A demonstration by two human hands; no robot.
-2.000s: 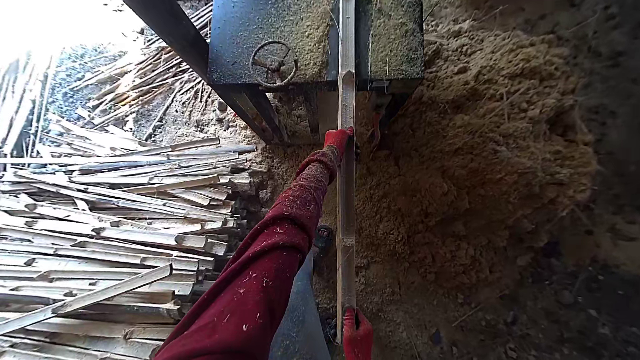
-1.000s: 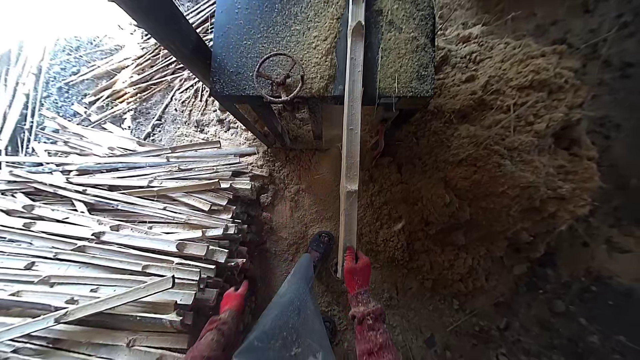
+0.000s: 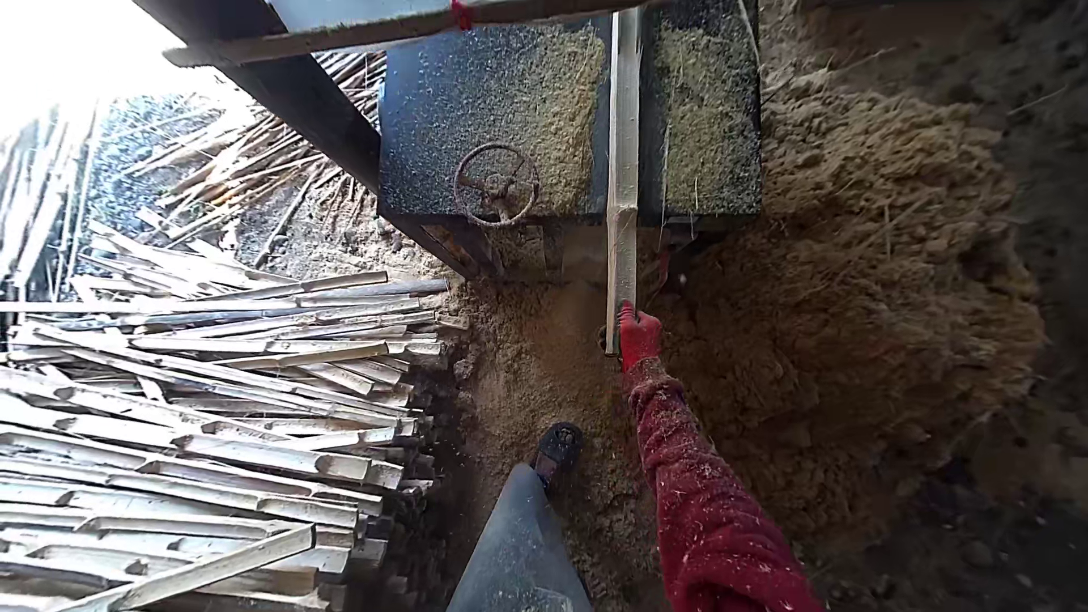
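My right hand (image 3: 639,337), in a red glove, grips the near end of a split bamboo strip (image 3: 623,178). The strip runs away from me along a dark metal machine table (image 3: 476,93) covered in sawdust, and its near end sticks out past the table's front edge. A rusty handwheel (image 3: 496,184) sits at the table's front, left of the strip. My left hand is out of the frame.
Split bamboo pieces (image 3: 280,459) are piled at the left, with thin slivers (image 3: 246,161) behind them. A sawdust heap (image 3: 867,280) lies at the right. A dark beam (image 3: 323,110) slants beside the table, and a wooden bar (image 3: 365,34) crosses the top.
My right hand has moved forward with the strip, which reaches less far out from the table. My left hand was on the strip, then low at the left, and is now out of view.
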